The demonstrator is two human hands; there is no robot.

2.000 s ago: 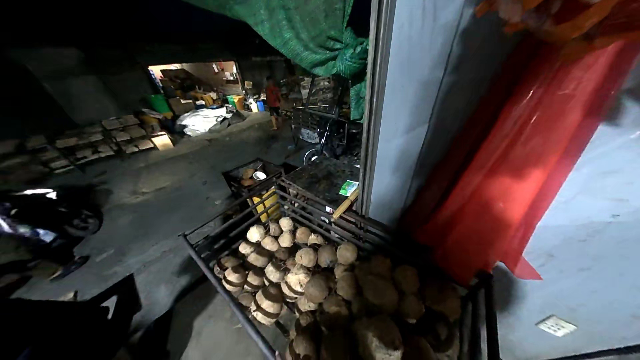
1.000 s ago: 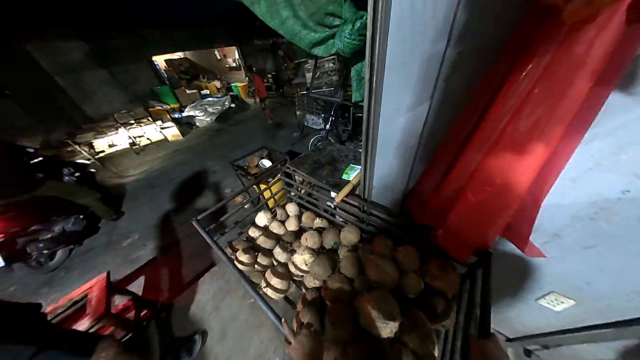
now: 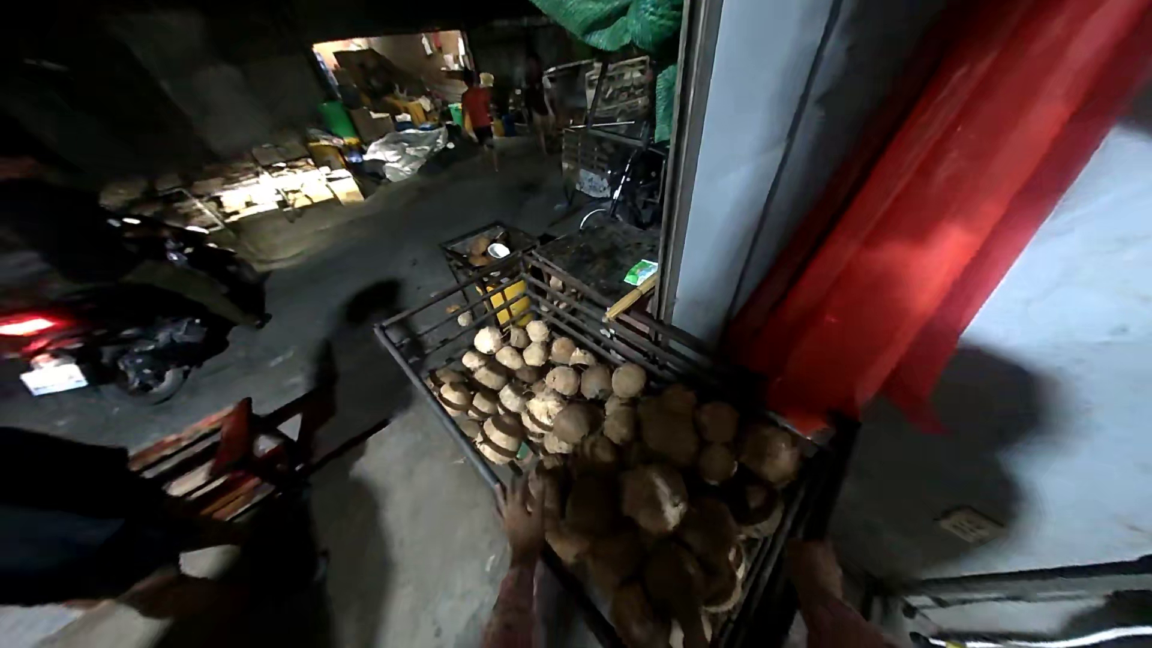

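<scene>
A dark metal-railed cart (image 3: 416,364) holds a heap of brown husked coconuts (image 3: 576,421), paler at the far end and in shadow near me. My left hand (image 3: 524,515) lies at the cart's left rail, fingers over the rail beside the coconuts; whether it grips the rail cannot be told. My right hand (image 3: 814,569) is at the cart's right side, dark and blurred, its fingers hidden in shadow. A wooden stick (image 3: 630,299) rests by the far rail, near a green and white packet (image 3: 641,272).
Grey wall panels (image 3: 747,162) and a hanging red cloth (image 3: 909,234) border the right. A yellow container (image 3: 509,302) stands beyond the cart. Leftward are a motorcycle (image 3: 135,333), a red wooden bench-like frame (image 3: 243,450) and a seated person's dark clothing (image 3: 81,522). People (image 3: 477,106) stand farther back.
My left and right hands now show at the cart's sides; neither was clearly visible two seconds ago. The motorcycle with its lit red tail light has come further into view at left.
</scene>
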